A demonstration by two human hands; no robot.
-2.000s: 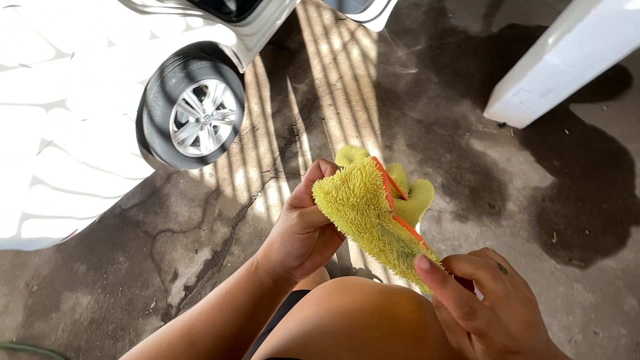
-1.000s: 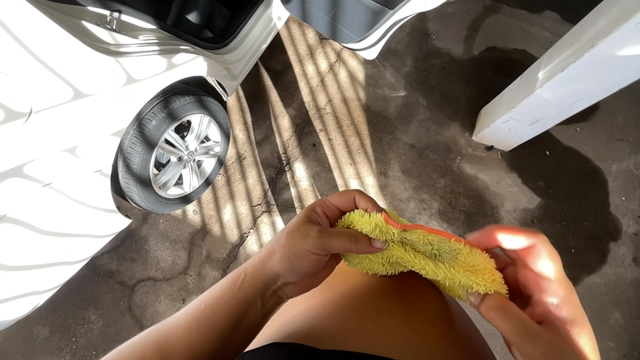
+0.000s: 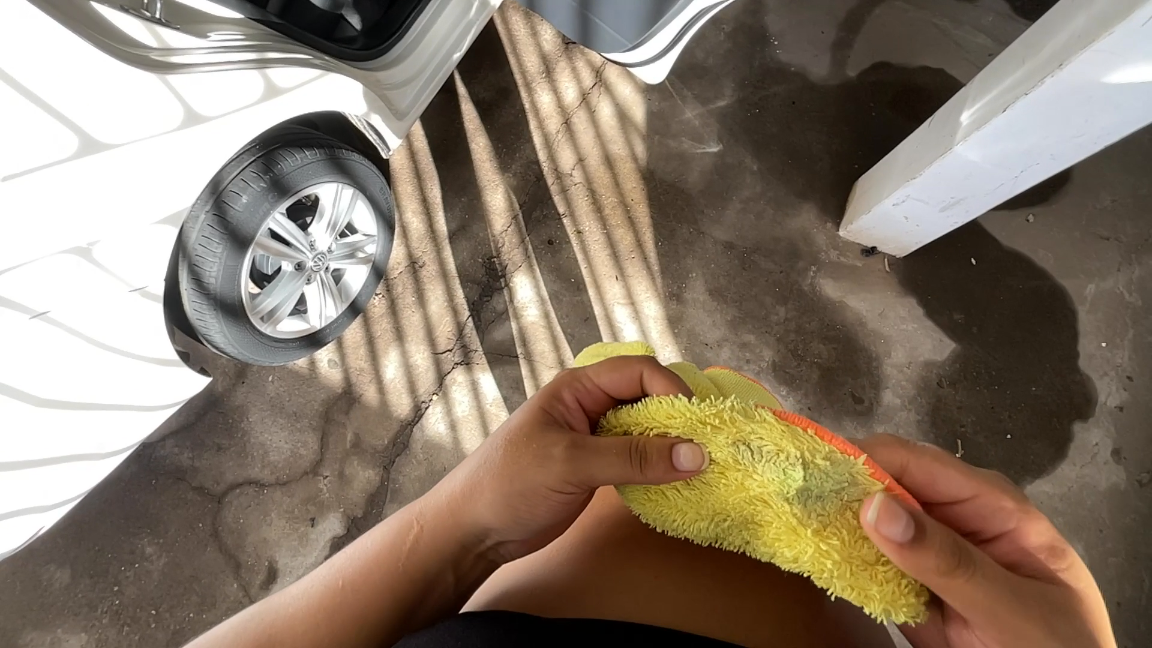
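Observation:
A yellow microfiber cloth [image 3: 765, 486] with an orange edge, folded and greyish in one patch, is stretched between my hands above my lap. My left hand [image 3: 585, 450] pinches its left end, the thumb lying on the shaggy face and the other fingers behind. At the right end, my right hand [image 3: 981, 540] holds it with the thumb in front and fingers at the orange edge. A smoother, paler part of the cloth shows behind my left fingers. A thin pale strip, perhaps a tag, hangs below the cloth beside my right hand.
On the left stands a white Volkswagen car [image 3: 99, 261] with a silver-rimmed wheel [image 3: 315, 261] and an open door [image 3: 630, 36] at the top. A white square post [image 3: 999, 135] rises at the upper right. The concrete floor [image 3: 747, 270] has cracks and dark wet-looking stains.
The cloth, bunched with several lobes sticking out behind it two seconds ago, is now spread wider between my hands. My right hand has moved up to its orange edge.

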